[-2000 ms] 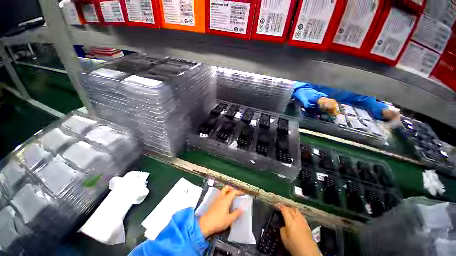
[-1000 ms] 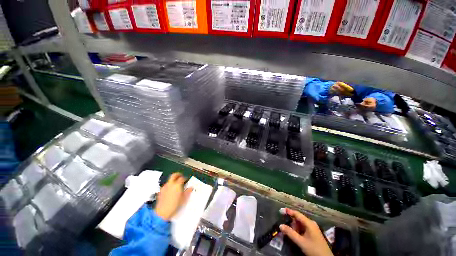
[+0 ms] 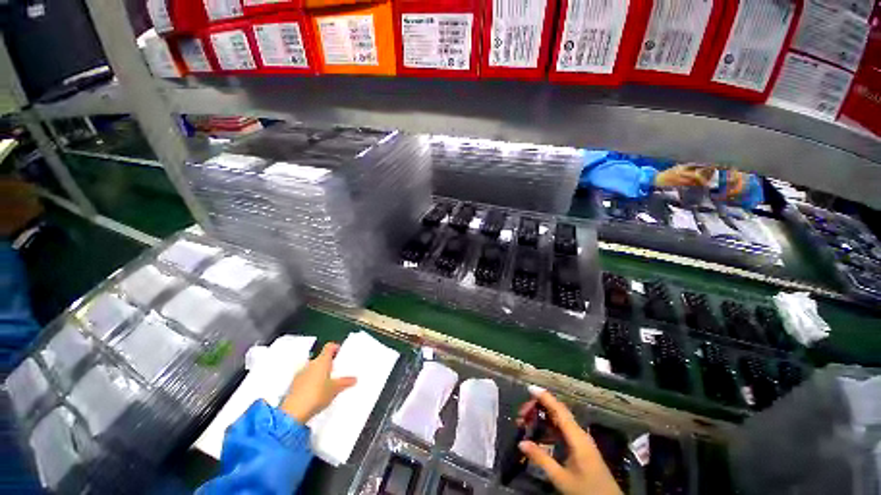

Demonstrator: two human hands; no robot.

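Observation:
My left hand point(image 3: 314, 385) lies on the left edge of the white sleeve stack point(image 3: 354, 398), thumb and fingers apart; whether it grips a sleeve is unclear. My right hand point(image 3: 568, 452) holds a black feature phone point(image 3: 529, 437) tilted over the working blister tray point(image 3: 372, 476). Two phones in white sleeves point(image 3: 426, 400) point(image 3: 475, 422) lie side by side in the tray's back row. Empty pockets show in front of them. Bare black phones point(image 3: 663, 464) lie to the right of my right hand.
Stacked filled trays point(image 3: 145, 319) stand at left, tall stacked trays point(image 3: 280, 227) behind. Trays of bare phones point(image 3: 493, 253) point(image 3: 691, 334) sit on the green belt. Crumpled white wrap point(image 3: 802, 319) lies at right. A shelf of red boxes point(image 3: 440, 39) hangs above. A co-worker's blue sleeve point(image 3: 618, 176) shows behind.
My left hand has moved from the tray to the sleeve stack. My right hand has lifted a phone. The crumpled wrap at right has shifted left along the belt.

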